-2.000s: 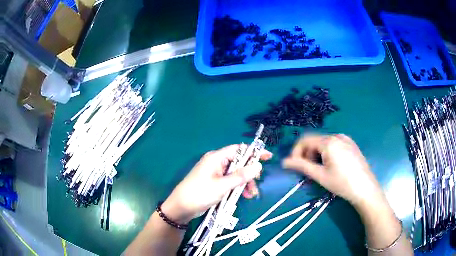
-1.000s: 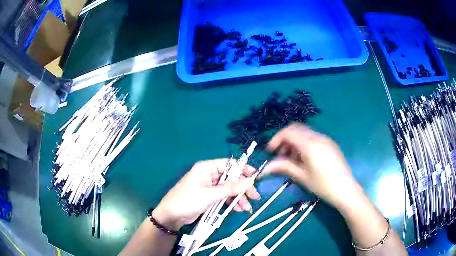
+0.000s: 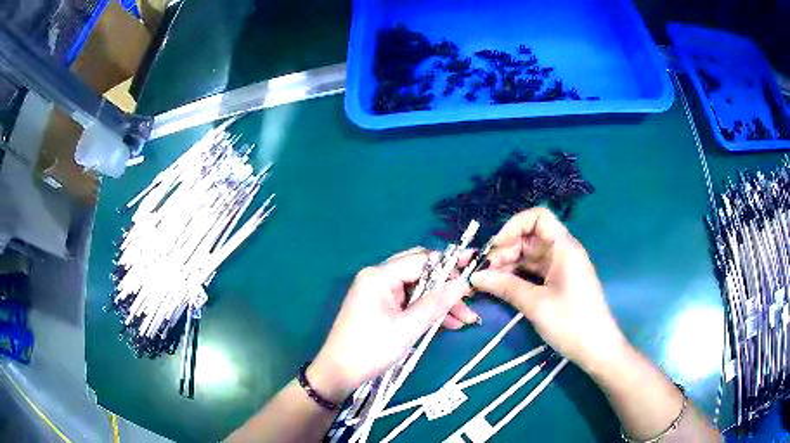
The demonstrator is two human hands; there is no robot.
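My left hand (image 3: 385,316) is closed around a bundle of pale leads (image 3: 424,333), with their light tips up. My right hand (image 3: 550,281) pinches a small black piece (image 3: 479,261) at the tip of one lead, touching the left fingers. Whether the piece is fully on the tip is hidden by the fingers. Several leads with dark ends (image 3: 498,407) lie spread on the bench under and between my hands. A loose heap of black pieces (image 3: 511,190) lies just beyond my hands.
A large blue tray (image 3: 520,112) with black pieces is at the top centre. A smaller blue tray (image 3: 754,143) is at its right. A pile of leads (image 3: 186,238) lies at left, dense rows of leads (image 3: 758,294) at the right edge. A pale metal strip (image 3: 242,99) crosses the green bench.
My right hand has moved from beside the heap to the left hand's fingertips and now pinches a black piece at a lead tip. The view has shifted slightly.
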